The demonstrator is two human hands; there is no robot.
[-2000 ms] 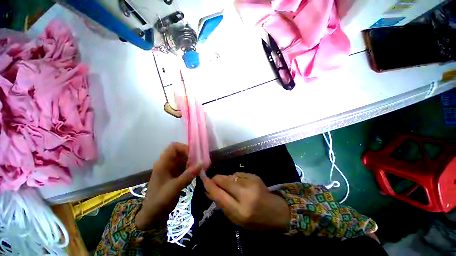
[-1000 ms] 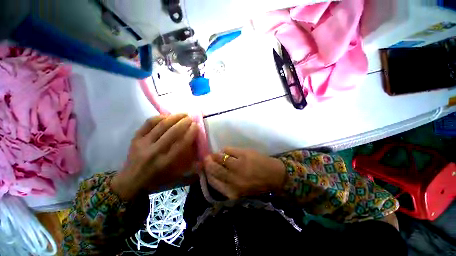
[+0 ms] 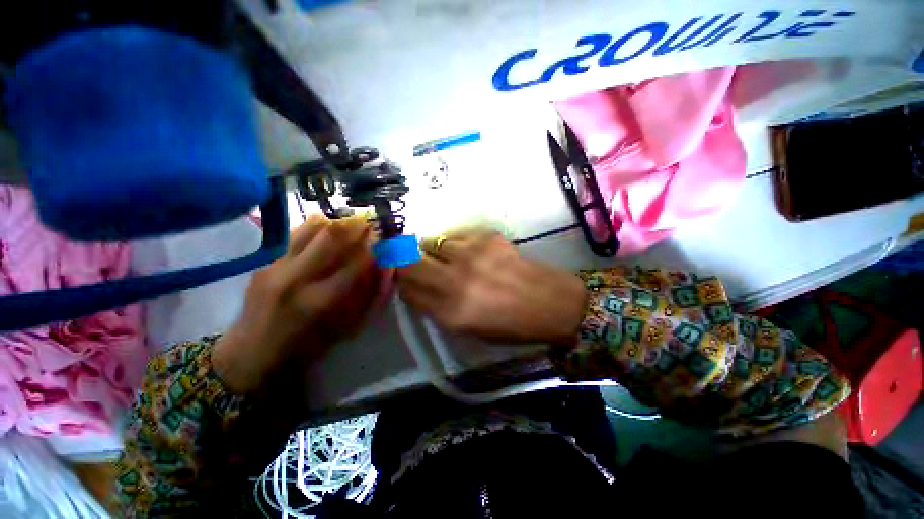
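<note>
My left hand (image 3: 309,289) and my right hand (image 3: 491,287) are close together at the presser foot and needle area (image 3: 377,193) of the sewing machine, just behind and beside its bright blue piece (image 3: 396,250). Their fingers are bent and bunched. A little pink fabric band (image 3: 389,286) shows between them; the rest is hidden by the fingers. A white elastic or cord (image 3: 421,345) runs from under my right hand down over the table edge. The right hand is blurred.
Black thread snips (image 3: 583,193) lie beside pink fabric pieces (image 3: 674,152) right of the needle. A dark phone (image 3: 849,165) lies farther right. A pink heap (image 3: 71,324) is at left. White strands (image 3: 319,466) hang below the table. A red stool (image 3: 887,385) stands at lower right.
Both hands have moved up from the table's front edge to the needle area. The pink band is now mostly hidden. The view has come closer to the machine head, whose lettering now shows.
</note>
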